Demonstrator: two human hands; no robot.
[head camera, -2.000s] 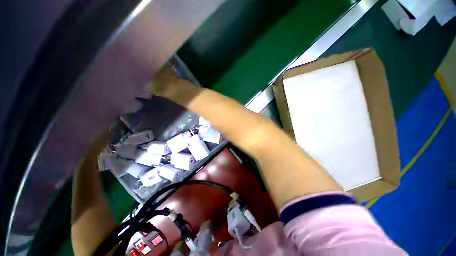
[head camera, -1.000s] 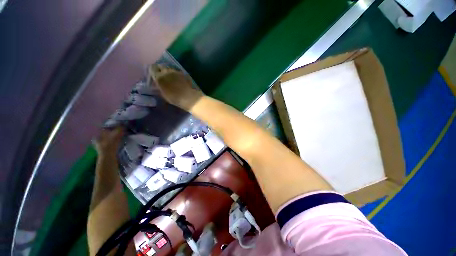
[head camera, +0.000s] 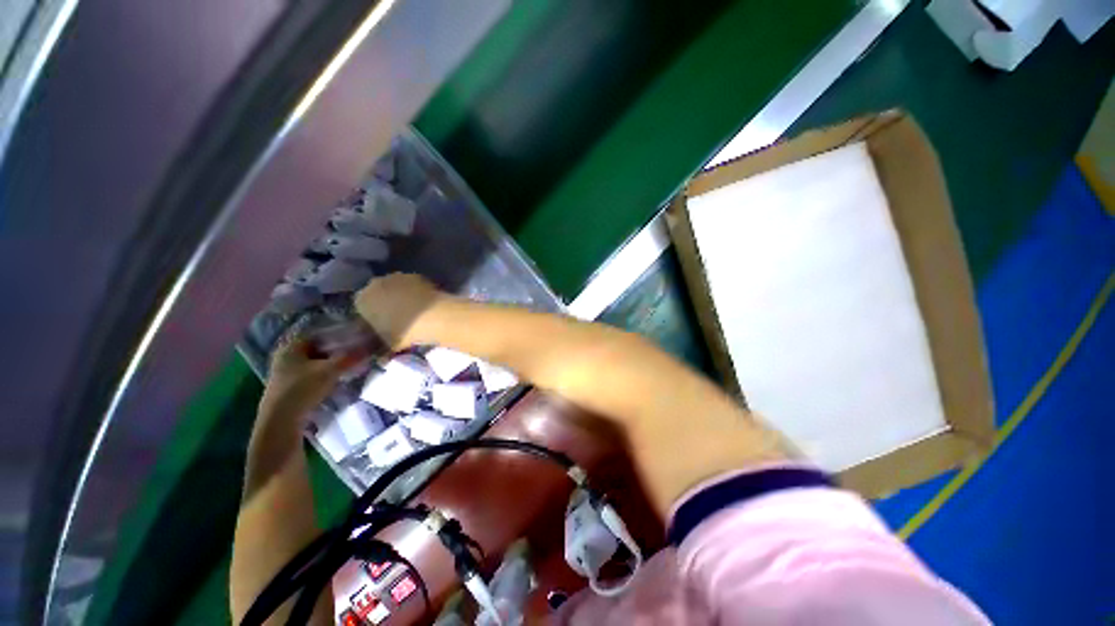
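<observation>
A clear plastic bin (head camera: 526, 276) behind the test fixture holds loose white power adapters (head camera: 397, 384), in a far group and a near group. My left hand (head camera: 301, 377) is low over the bin's left side, fingers bent. My right hand (head camera: 389, 306) reaches in from the right, close to the left one, between the two groups. The fingertips are dark and blurred, so I cannot tell what either hand holds. The reddish-brown test fixture (head camera: 538, 430) lies in front of the bin, with black test cables (head camera: 501, 445) and white connectors (head camera: 591, 536) over it.
An open brown carton (head camera: 960, 355) with a flat white lining lies at the right. White folded paper (head camera: 1009, 43) is at the far right. A metal-edged shelf (head camera: 232, 226) crosses the upper left, over the bin's far side. A metal rail (head camera: 624, 272) edges the green surface.
My right hand has moved from the bin's far side down toward the near adapters. My left hand has shifted slightly right and down. The hands are closer together, and more adapters show at the far side.
</observation>
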